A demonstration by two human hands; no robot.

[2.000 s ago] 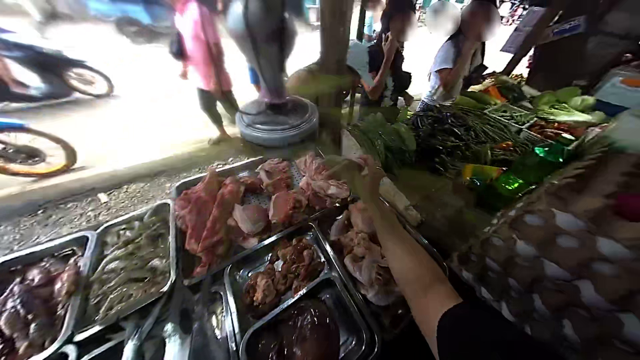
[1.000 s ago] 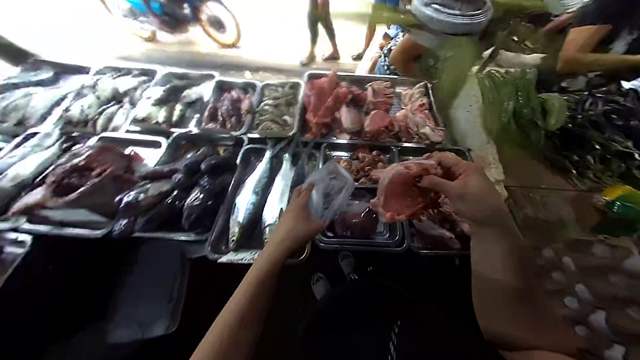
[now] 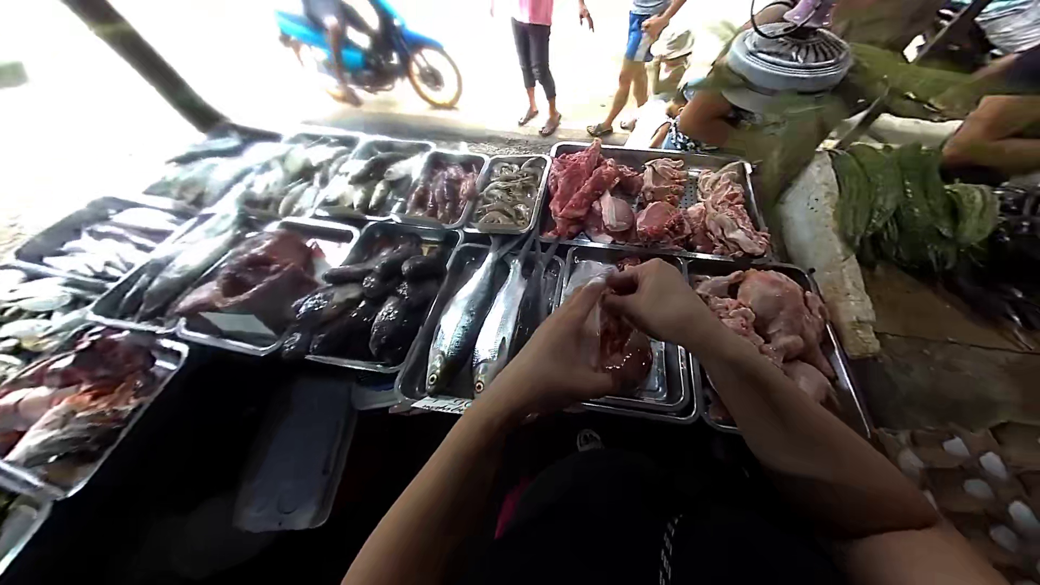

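Observation:
My left hand (image 3: 561,349) grips a clear plastic bag (image 3: 589,276) over the trays. The fingers of my right hand (image 3: 658,301) close on the bag's upper part, touching the left. Dark red meat shows below and between the hands; whether it is in the bag or in the tray behind, I cannot tell. Beyond them a metal tray holds raw meat cuts (image 3: 581,191). Chicken pieces (image 3: 776,309) fill the tray at the right. Two silvery fish (image 3: 467,321) lie in the tray to the left of my hands.
More trays hold dark sea cucumber-like pieces (image 3: 398,284), a large piece of fish or meat (image 3: 260,280) and shrimp (image 3: 512,191). Green vegetables (image 3: 910,203) lie at the right, a round metal scale or fan part (image 3: 788,61) above. People and a blue motorcycle (image 3: 374,49) are beyond.
One second ago my right hand held a piece of raw meat apart from the bag in my left hand. Now both hands are together at the bag. The motorcycle has moved in view.

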